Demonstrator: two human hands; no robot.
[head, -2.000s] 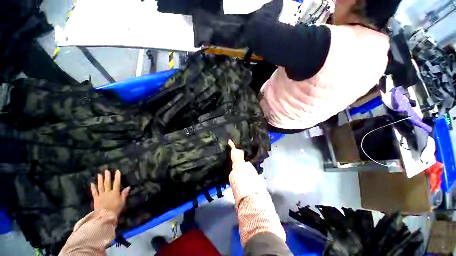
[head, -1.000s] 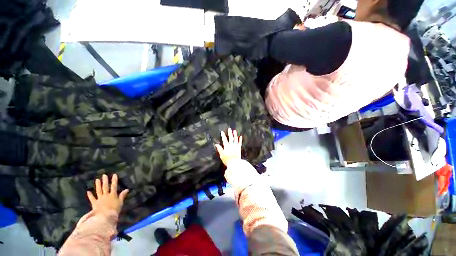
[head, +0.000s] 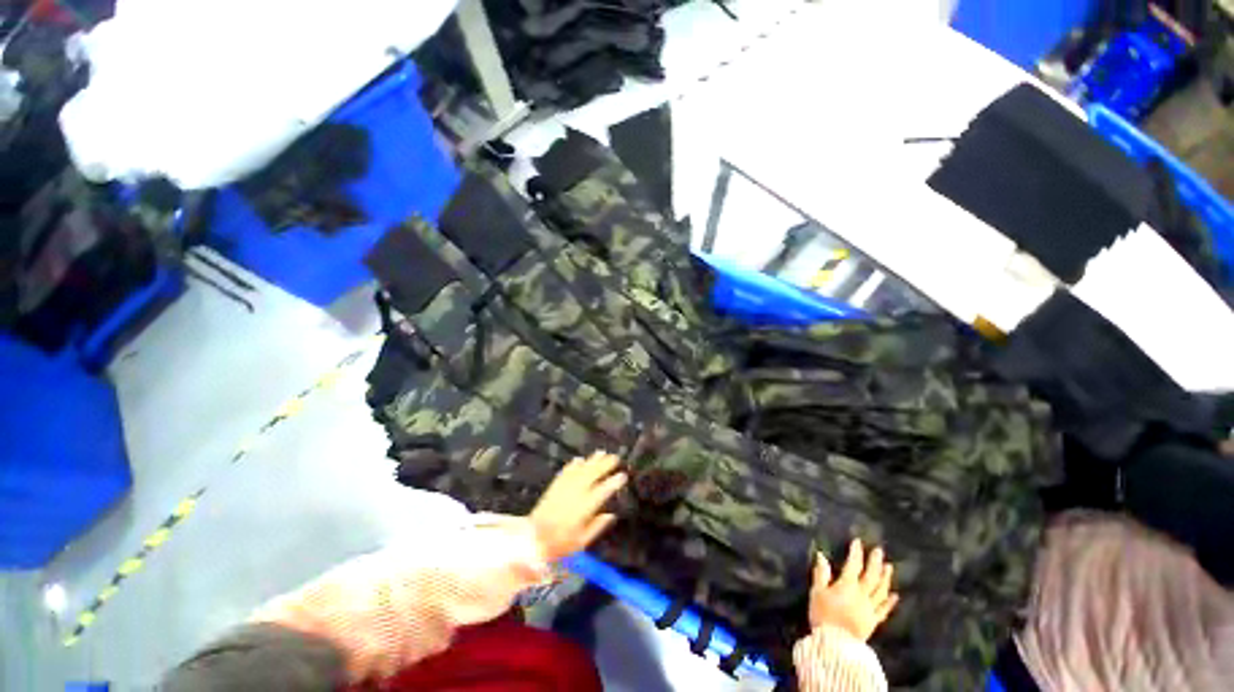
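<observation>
A wide layered pile of camouflage pieces (head: 758, 473) lies over blue bins in front of me, with plain black ends at its upper left and narrow black strips hanging at its near edge. My left hand (head: 578, 506) rests with fingers apart on the near left part of the pile. My right hand (head: 853, 592) rests with fingers spread on the near right part. Neither hand visibly grips a piece. The blue bin rim (head: 636, 595) shows below the pile.
A white worktable (head: 839, 108) with black panels (head: 1042, 176) stands beyond the pile. A seated person (head: 1116, 608) is at the right edge. A white bulging cover (head: 230, 81) and blue bins (head: 54, 453) are on the left. Yellow-black tape (head: 176, 514) marks the floor.
The view has turned left, so the pile's far left end now shows and the seated person has moved to the right edge. Both hands still lie flat on the pile.
</observation>
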